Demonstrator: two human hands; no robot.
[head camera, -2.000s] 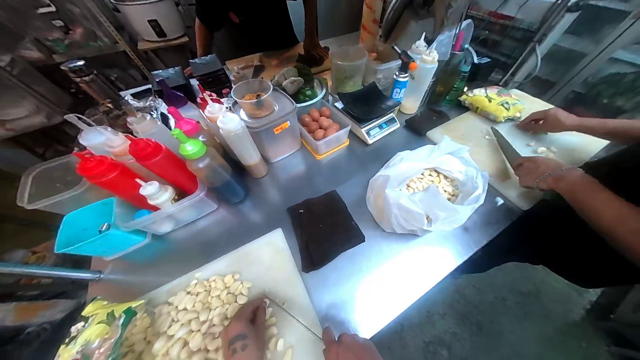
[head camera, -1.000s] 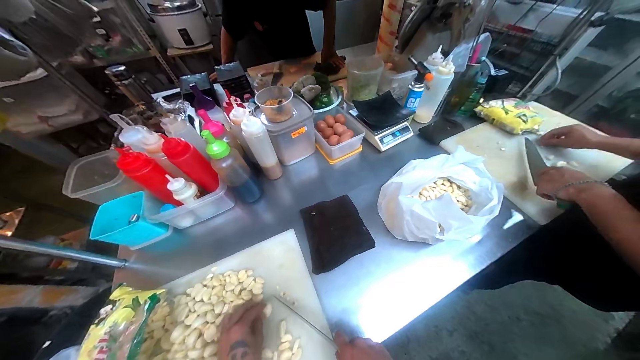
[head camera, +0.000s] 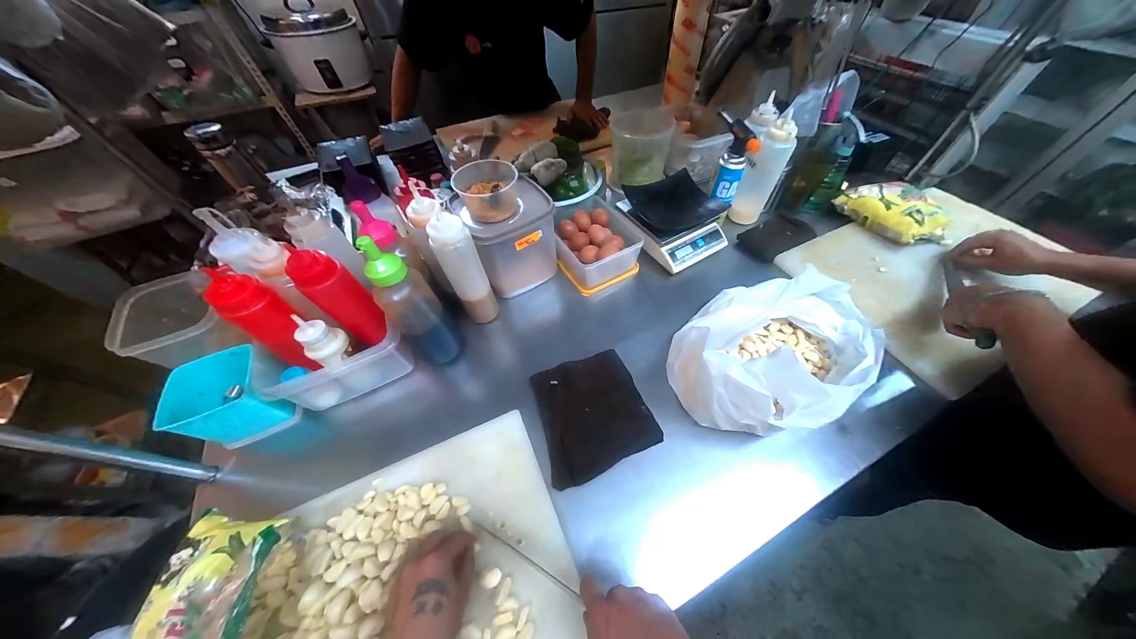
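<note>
Peeled garlic cloves lie heaped on a white cutting board at the bottom. My left hand rests on the heap's right side, fingers curled; whether a clove is under them is hidden. My right hand, cut off by the lower edge, is closed at the near end of a knife, whose thin blade points toward my left fingertips. Several cloves lie apart below the blade, with small bits above it. A yellow and green plastic bag of cloves lies open at the board's left.
A folded dark cloth and a white plastic bag of garlic lie beyond the board. Squeeze bottles, an egg container and a digital scale stand farther back. A co-worker's hands hold a knife at right; another person stands behind.
My left hand stays on the garlic and my right hand stays at the knife. The co-worker's hands at right have drawn closer together over their board.
</note>
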